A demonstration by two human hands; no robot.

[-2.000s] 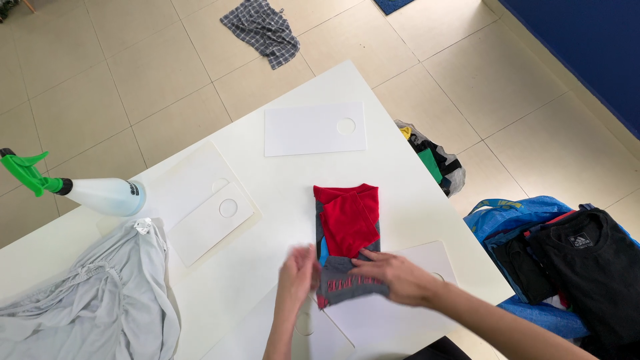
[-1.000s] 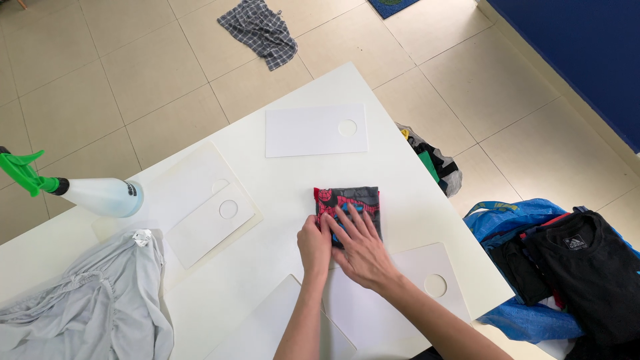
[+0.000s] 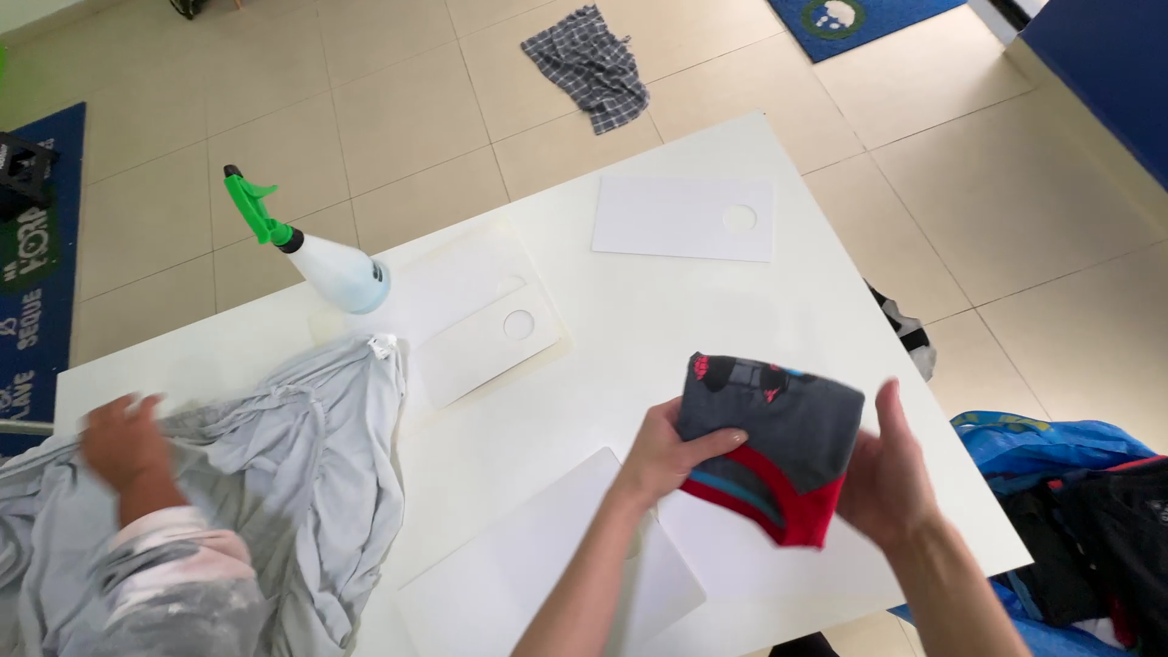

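Observation:
A folded dark grey and red printed garment (image 3: 776,429) is held up over the table's right part. My left hand (image 3: 671,452) grips its left edge, thumb on top. At its right edge is my right hand (image 3: 885,465), thumb raised and fingers partly behind the cloth; whether it touches cannot be told. White folding boards with round holes lie under and about the hands, one board (image 3: 552,566) below my left forearm and another board (image 3: 680,219) farther back.
Another person's hand (image 3: 128,447) is over a light grey cloth (image 3: 338,438) at the left. A green-topped spray bottle (image 3: 342,274) stands at the white table's (image 3: 456,383) far edge. A blue bag (image 3: 1058,438) with dark clothes is right; a checked cloth (image 3: 593,68) lies on the floor.
The garment, more open two seconds ago and then a small folded bundle under my hands, is now lifted off the table. Another person's hand has come in at left. The view has swung left.

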